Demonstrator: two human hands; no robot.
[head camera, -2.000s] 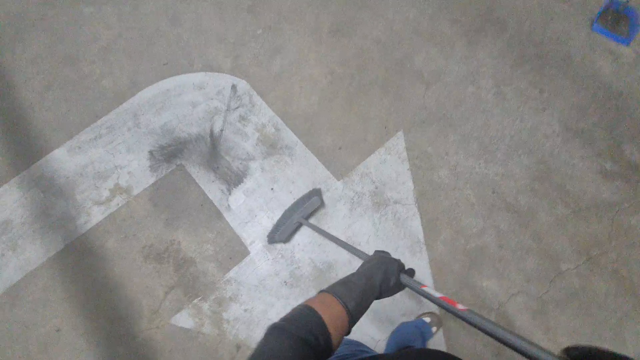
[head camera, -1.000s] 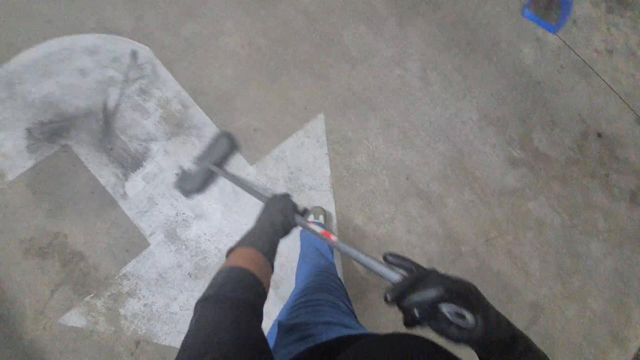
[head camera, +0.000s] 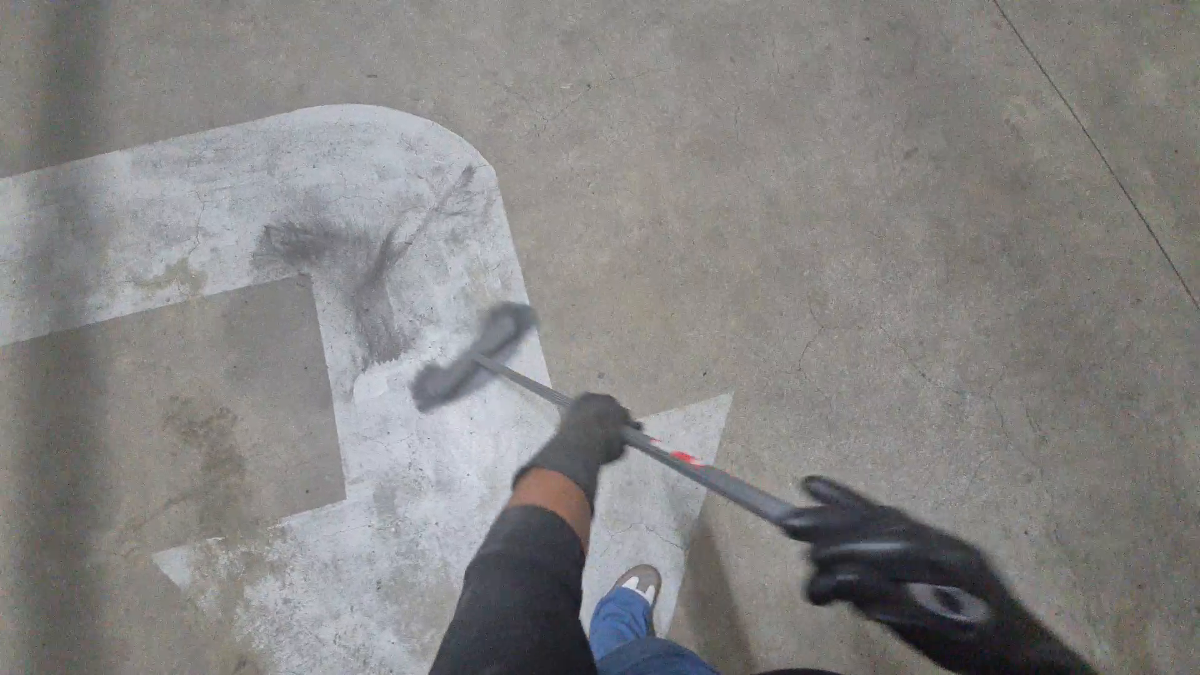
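A broom with a grey head (head camera: 474, 357) and a long grey handle (head camera: 722, 484) slants from left of centre down to the lower right. The blurred head is over a white painted arrow (head camera: 412, 459) on the concrete floor. My left hand (head camera: 589, 433), in a black glove, is closed round the handle a short way below the head. My right hand (head camera: 891, 553), also in a black glove, is at the handle's upper end, with some fingers stretched out along it. Dark smudges (head camera: 375, 267) mark the paint beyond the broom head.
Bare concrete floor (head camera: 797, 234) surrounds the arrow, with a thin dark joint line (head camera: 1092, 155) at the upper right. My shoe (head camera: 641, 580) and blue trouser leg are at the bottom centre, on the arrowhead. A shadow band lies at the far left.
My right hand, mostly out of view two seconds ago, shows on the handle. The blue-edged object at the upper right has left the view as the view shifted.
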